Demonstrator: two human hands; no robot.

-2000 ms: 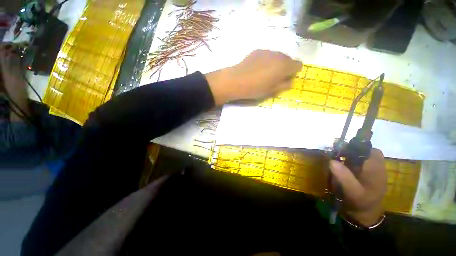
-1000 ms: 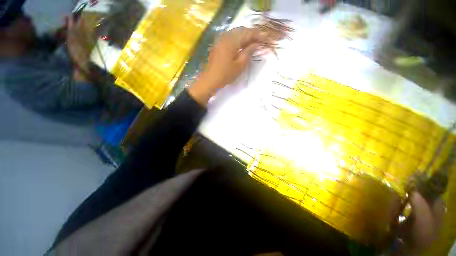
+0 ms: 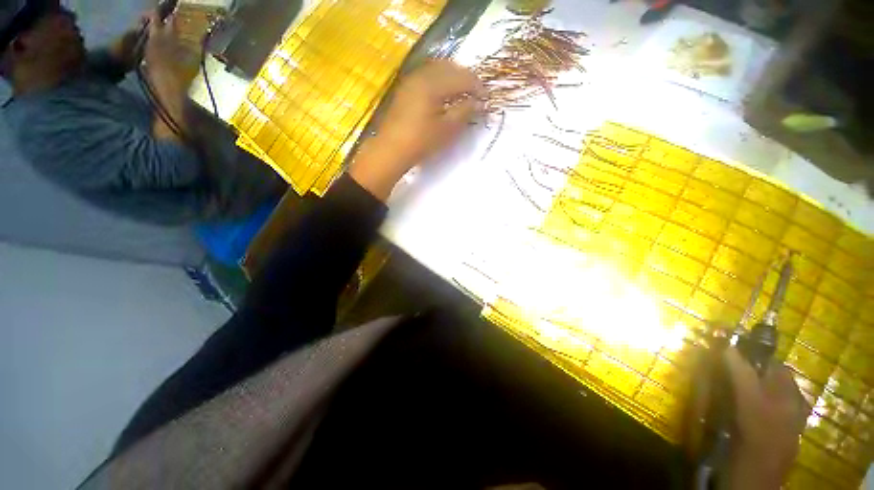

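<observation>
A large amber sheet (image 3: pixel 709 230) with a grid of cells lies in front of me, glaring white in its middle. Several thin dark leads stick out past its left edge. A tangled pile of reddish-brown wires (image 3: pixel 546 57) lies on the white surface beyond it. My left hand (image 3: pixel 431 110) is at the near left side of the pile, fingers curled; I cannot tell whether it holds a wire. My right hand (image 3: pixel 762 421) grips a dark soldering iron (image 3: pixel 764 335), tip pointing up and away over the sheet, a thin guide tube beside it.
Another stack of amber sheets (image 3: pixel 331 81) lies at the upper left. A person in a grey-blue top (image 3: pixel 105 144) sits beyond it, hands near a dark device. A clear bag or tray with small pale pieces (image 3: pixel 704 53) and dark objects (image 3: pixel 815 86) are at the upper right.
The view has swung left. The white strip across the sheet is gone. My left hand has moved from the sheet to the wire pile, then slightly back from it. My right hand still holds the iron.
</observation>
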